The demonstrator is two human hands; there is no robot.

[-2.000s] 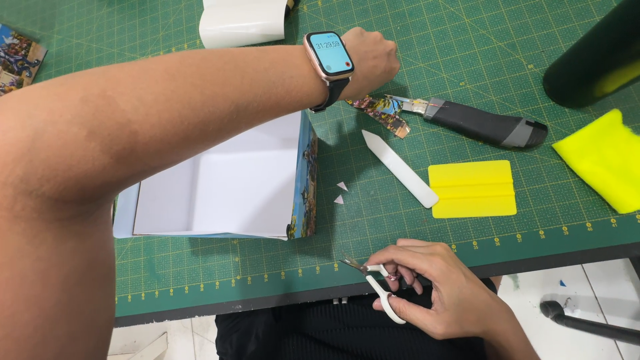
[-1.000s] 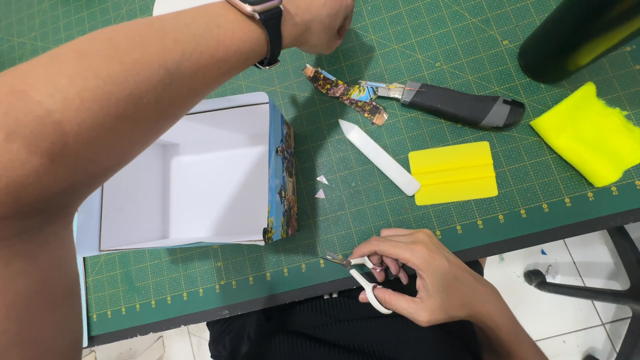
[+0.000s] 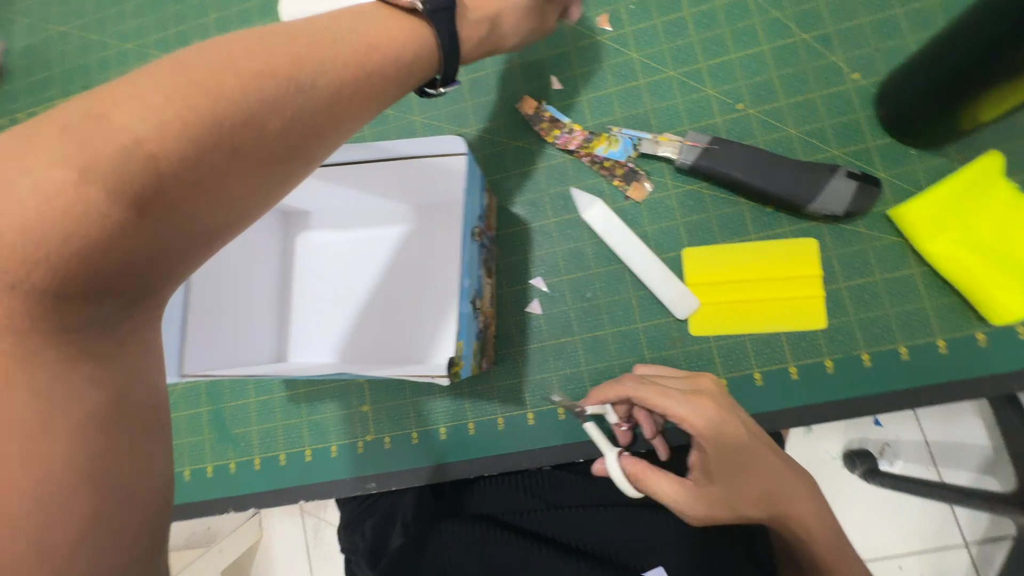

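Note:
My right hand (image 3: 688, 440) grips small white-handled scissors (image 3: 612, 460), their short blades pointing left above the mat's near edge. My left hand (image 3: 512, 24), with a dark-strapped watch, reaches over the far side of the mat; its fingers are cut off by the top edge, so its hold is unclear. Beneath the left forearm lies an open paper-covered box (image 3: 384, 280), white inside, with a printed blue side. Small paper triangles (image 3: 534, 306) lie right of it. Farther up, printed paper scraps (image 3: 592, 144) touch the blade end of a black utility knife (image 3: 768, 176).
A white bone folder (image 3: 636, 254) rests against a yellow squeegee card (image 3: 756, 286). A bright yellow cloth (image 3: 972, 240) and a dark cylinder (image 3: 952, 72) are at the right. Everything stands on a green cutting mat (image 3: 320, 424); a dark chair part (image 3: 928, 488) shows beyond its near edge.
Two small scraps now show near my left hand, beyond the printed strips, where none was visible one second ago. My right hand keeps hold of the scissors. The view has moved closer.

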